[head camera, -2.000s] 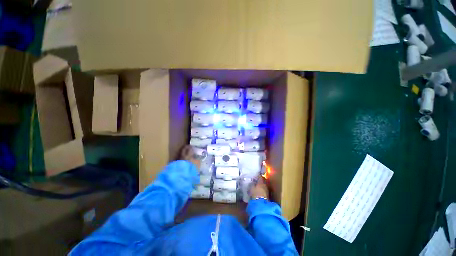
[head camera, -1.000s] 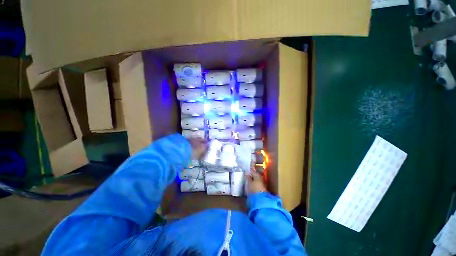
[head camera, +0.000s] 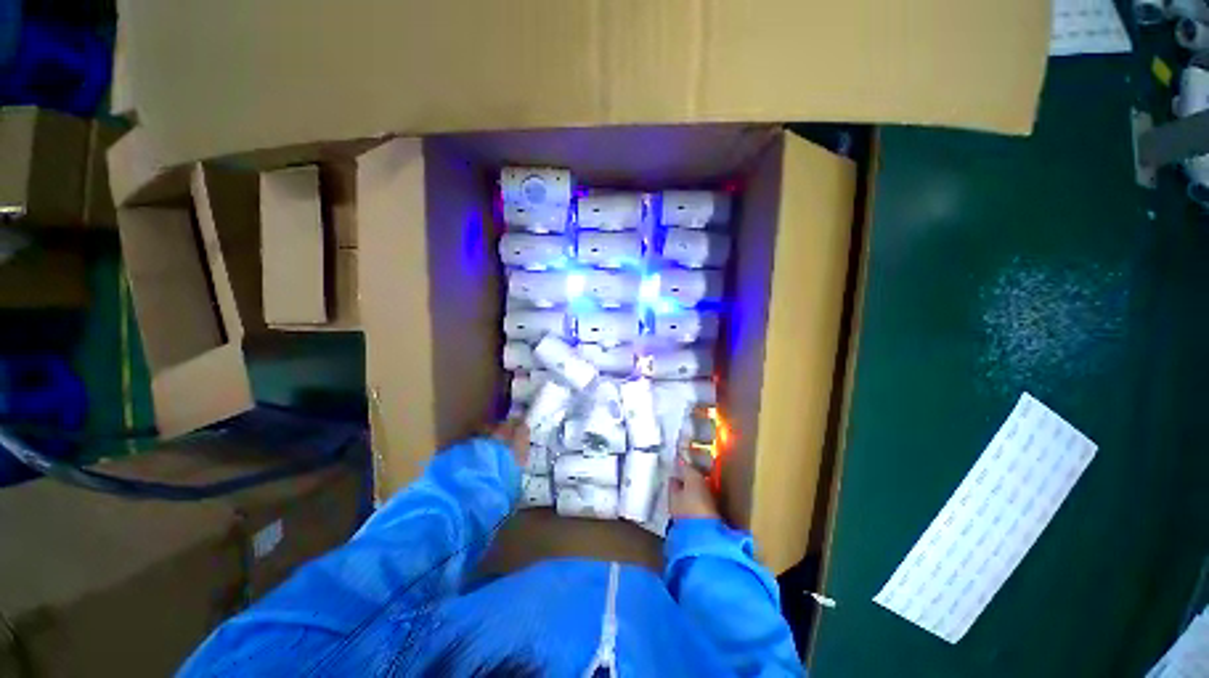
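Observation:
An open brown packing carton (head camera: 806, 305) holds white cylindrical units (head camera: 613, 249) in three columns of rows. Blue lights glow between the columns, and orange light glows at the right inner wall. Nearer me, several loose units (head camera: 640, 413) lie tilted at different angles on top. My left hand (head camera: 511, 435) is at the carton's left inner side beside the loose units; its fingers are partly hidden. My right hand (head camera: 691, 487) is at the right inner side, next to a whitish piece of wrap or paper (head camera: 670, 437). I cannot tell if either hand grips anything.
A wide carton flap (head camera: 570, 66) spans the far side. Empty cartons (head camera: 294, 245) stand to the left. A closed brown box (head camera: 119, 543) and dark cable are at lower left. On the green bench (head camera: 928, 291) at right lie a label sheet (head camera: 988, 519), more paper and loose units.
The clump of units between my hands now lies spread and tilted over the near rows. My left hand has drawn back to the carton's left side. The view has shifted slightly.

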